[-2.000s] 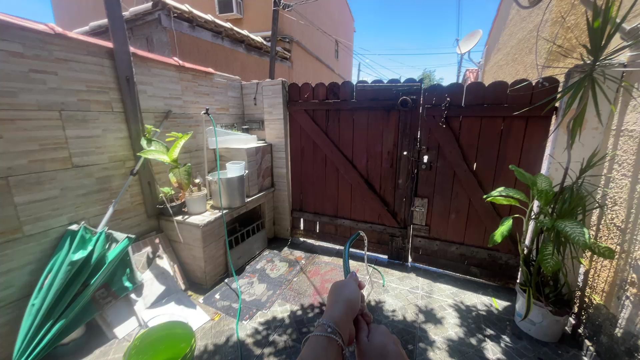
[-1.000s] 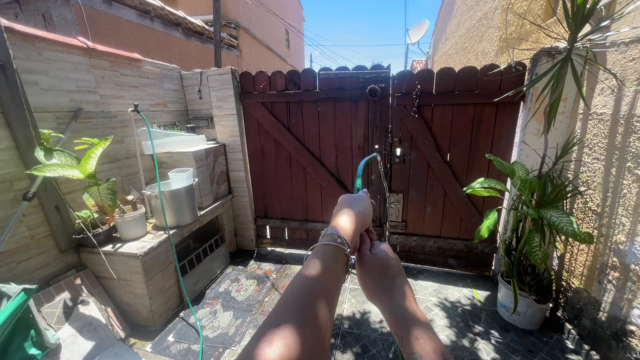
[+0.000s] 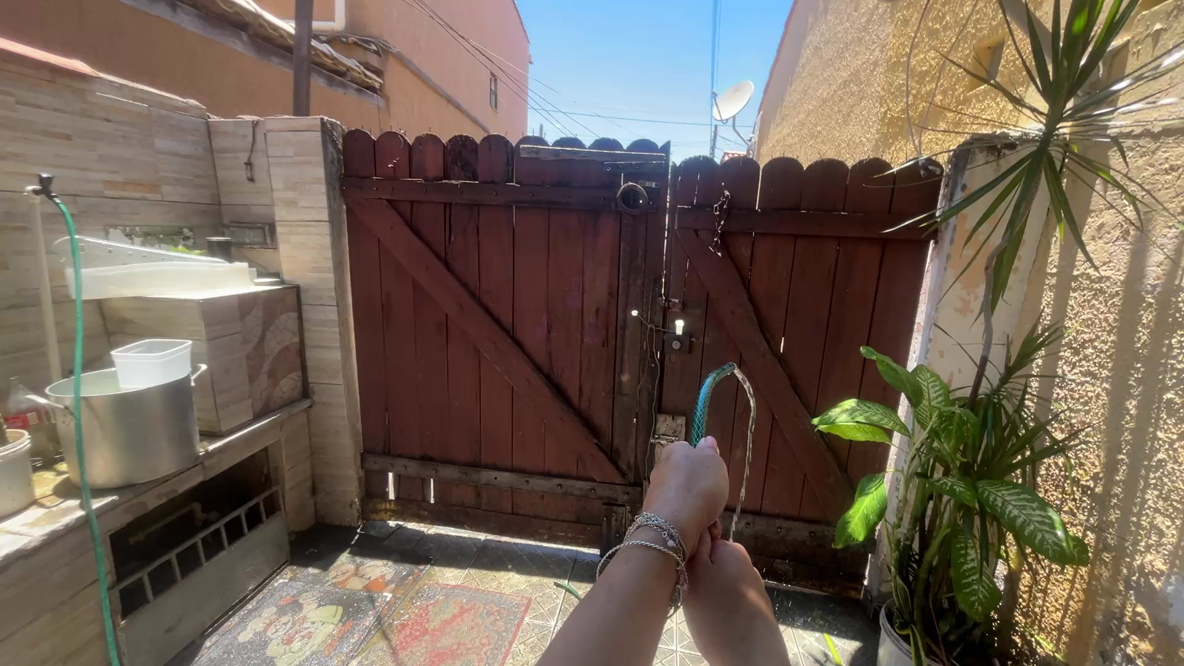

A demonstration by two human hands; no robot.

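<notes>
A green garden hose (image 3: 709,400) rises from my left hand (image 3: 687,481), which is closed around it near its end. The hose end bends over to the right, and a thin stream of water (image 3: 747,444) falls from it. My right hand (image 3: 720,557) is closed just below the left one, touching it; the hose inside it is hidden by the fingers. Silvery bracelets (image 3: 659,541) circle my left wrist. Beyond the hands stands a dark red wooden gate (image 3: 546,324). At the left, more green hose (image 3: 81,407) hangs from a tap (image 3: 43,188).
A metal pot (image 3: 139,430) with a plastic container (image 3: 153,363) in it stands on a tiled counter (image 3: 231,439). Patterned tiles (image 3: 462,620) cover part of the floor. A leafy plant (image 3: 962,499) in a white pot (image 3: 895,638) stands at the right, by the rough wall (image 3: 1110,370).
The view has moved toward the gate, and the green umbrella and green basin at the left have gone out of sight. Both hands still hold the hose, with water running from it.
</notes>
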